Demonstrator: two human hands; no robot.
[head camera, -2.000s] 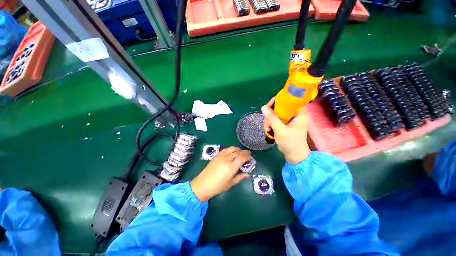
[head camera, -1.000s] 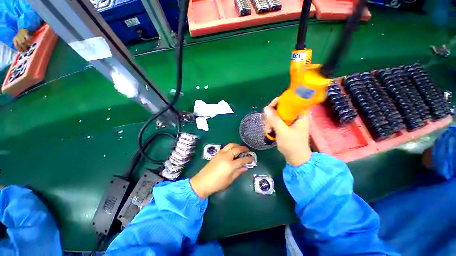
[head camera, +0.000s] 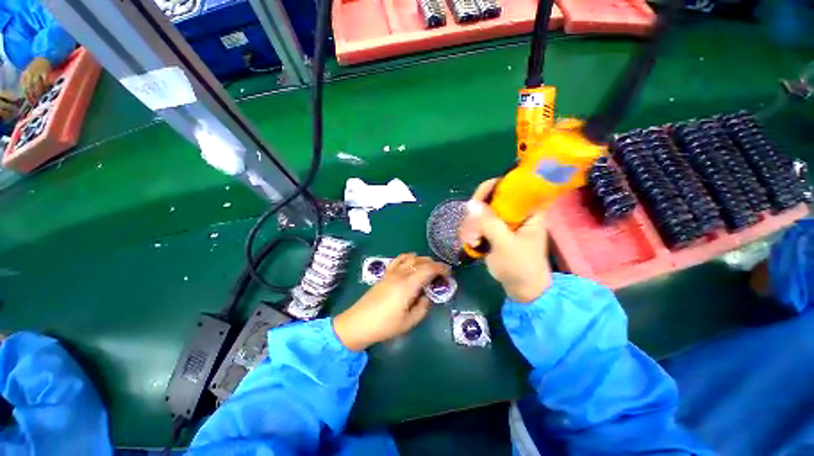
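My right hand is closed around the yellow electric screwdriver, which tilts with its lower end at the right edge of the round grey screw dish. My left hand rests on the green bench, its fingertips on a small silvery unit with a round dark centre. A second silvery unit lies beside the left hand's fingers. A third silvery unit lies nearer me. The screwdriver tip is too small and blurred to make out.
A salmon-pink tray with stacked black parts is at right. Stacked silvery units, grey power boxes and a looped black cord are at left, below a slanting metal post. A second screwdriver hangs behind. Another worker's hand is far left.
The held screwdriver has tilted further, its top moving right and its lower end shifting left and slightly down. My left fingers have drawn back slightly, uncovering more of the unit. Small white scraps have shifted along the bench.
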